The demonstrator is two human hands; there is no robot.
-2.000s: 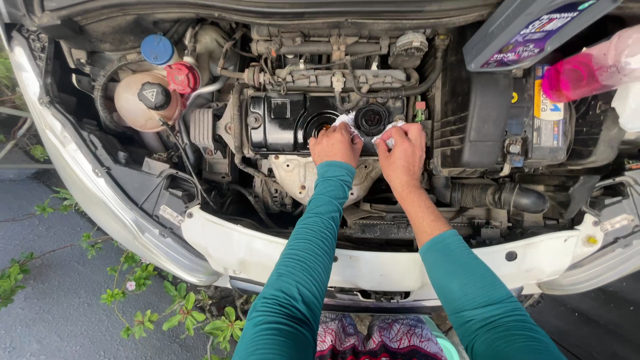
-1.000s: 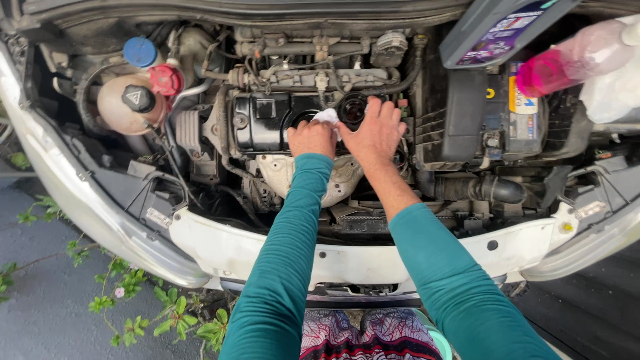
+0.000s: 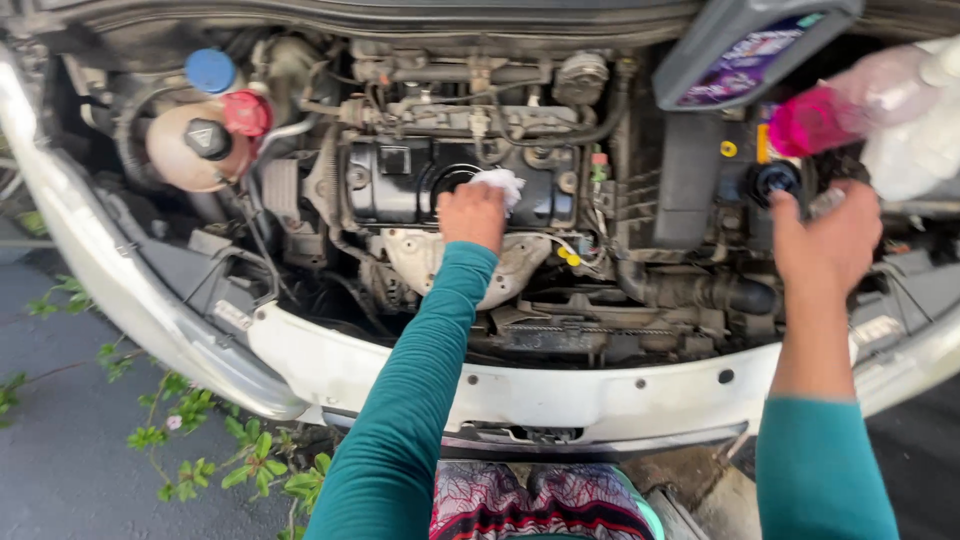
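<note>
My left hand [image 3: 472, 216] is closed on a crumpled white cloth or paper wipe [image 3: 501, 184] on the black valve cover [image 3: 390, 196], beside the round dark opening [image 3: 453, 178] in it. My right hand [image 3: 825, 232] is over the right side of the engine bay, fingers apart, beside a round black cap [image 3: 775, 180] near the battery. Whether its fingertips touch or grip the cap is unclear. A grey oil jug [image 3: 750, 56] and a clear plastic bottle with a pink top [image 3: 817, 116] lie at the upper right.
At the left stand the coolant expansion tank [image 3: 180, 150] with its black cap, a blue cap [image 3: 211, 70] and a red cap [image 3: 246, 113]. The white front crossmember [image 3: 555, 390] runs before me. Hoses, an air duct and a white bag or cloth [image 3: 911, 154] are at the right.
My right hand has moved from the valve cover rightward to beside the battery. The round black part earlier near it on the cover is no longer there. My left hand stays on the cover with the wipe.
</note>
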